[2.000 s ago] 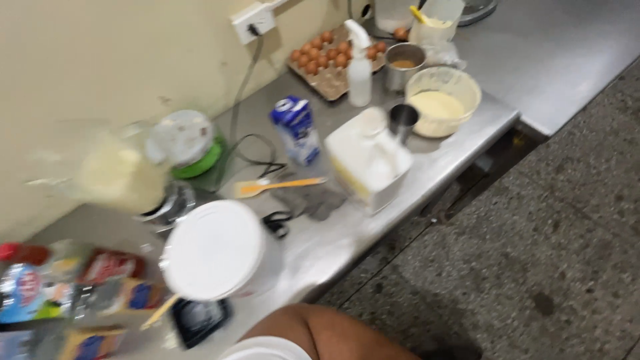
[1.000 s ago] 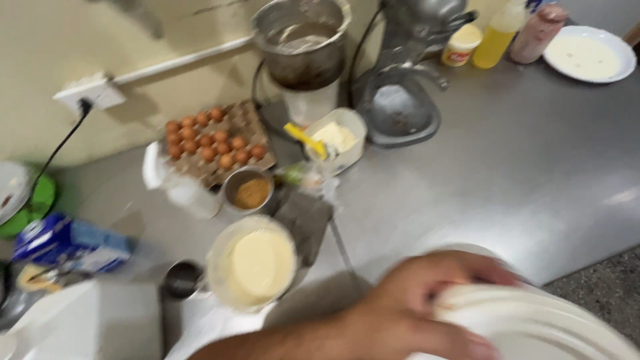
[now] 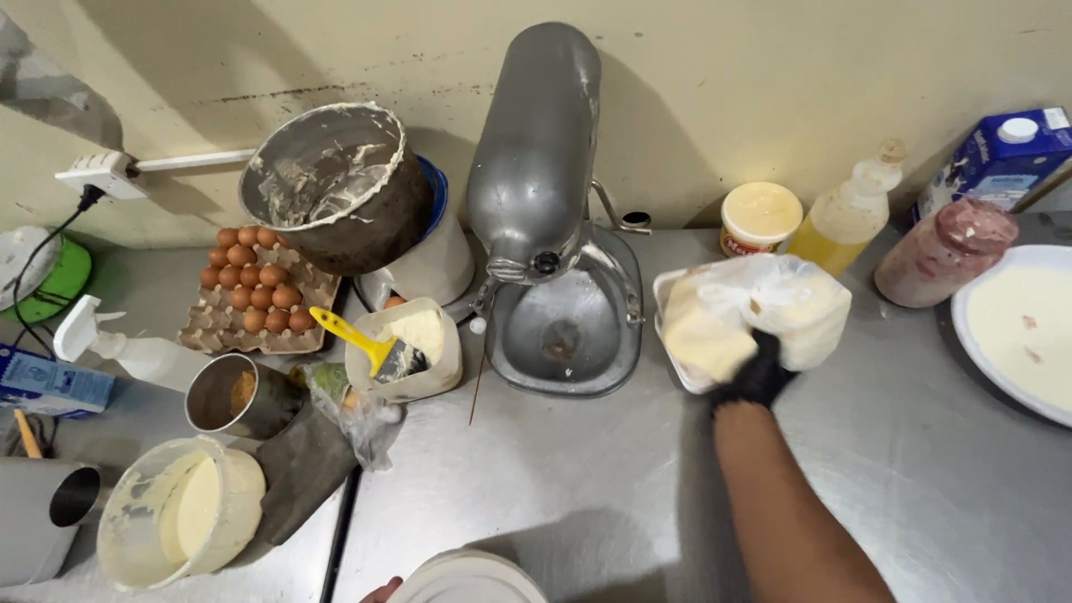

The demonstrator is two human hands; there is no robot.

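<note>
My right hand (image 3: 756, 377), in a black glove, is at the front of a tray (image 3: 682, 368) of pale yellow food in a knotted clear plastic bag (image 3: 754, 306); its fingers are blurred against the bag, so its grip is unclear. At the bottom edge, the fingertips of my left hand (image 3: 383, 591) show beside a round white plastic lid or container (image 3: 469, 579), which they hold at its left side. The grey stand mixer (image 3: 536, 159) stands left of the bag, without a bowl. A margarine tub (image 3: 760, 219) is just behind the bag.
Left of the mixer are a dirty metal mixing bowl (image 3: 335, 188), an egg tray (image 3: 260, 289), a container with a yellow-handled brush (image 3: 404, 347), a metal cup (image 3: 243, 395) and a tub of batter (image 3: 182, 512). On the right are an oil bottle (image 3: 846, 209), a pink-coated jar (image 3: 946, 251) and a basin (image 3: 1022, 335).
The view has swung right along the counter. My gloved right hand has come into view at the bagged food. The white round object is now lower, near the bottom edge.
</note>
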